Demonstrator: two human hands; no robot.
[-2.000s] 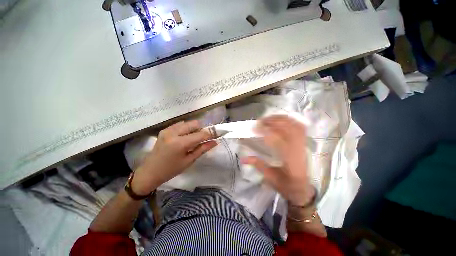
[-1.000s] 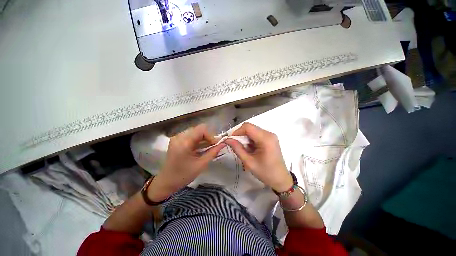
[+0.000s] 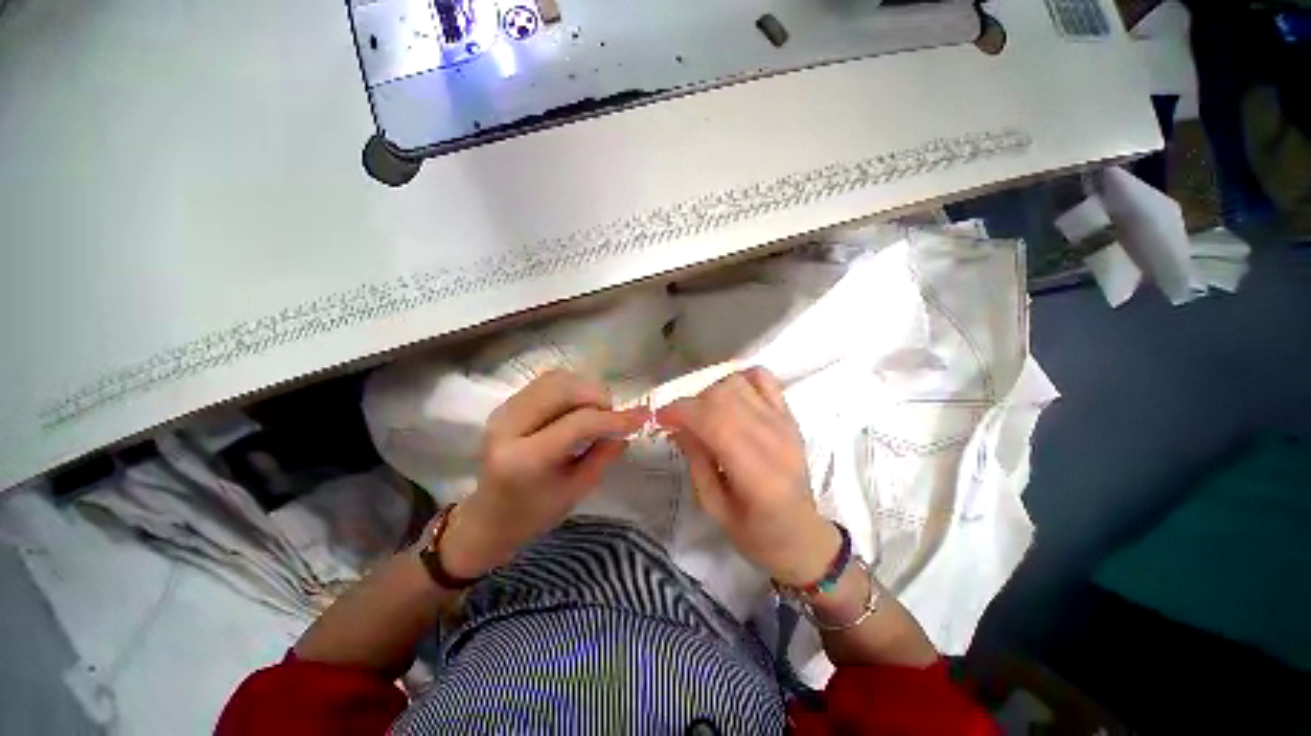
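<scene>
A large white garment body (image 3: 920,374) with dark stitch lines lies over the lap, below the table's front edge. My left hand (image 3: 554,449) and my right hand (image 3: 741,453) meet in front of the striped apron. The fingertips of both hands pinch a small edge of white cloth (image 3: 651,426) between them. The fingers hide most of the pinched part, and I cannot tell if it belongs to the body or to a separate strip.
The white machine table (image 3: 259,216) spans the top, with ruler marks (image 3: 575,256) along its front. The lit machine bed (image 3: 633,72) is at the top. More white cloth (image 3: 187,604) is heaped at lower left. A teal drape (image 3: 1222,561) is at right.
My right hand came in from the right to meet my left hand, and the flat white strip seen between them earlier is now hidden or bunched. The machine bed now sits higher in view than at first.
</scene>
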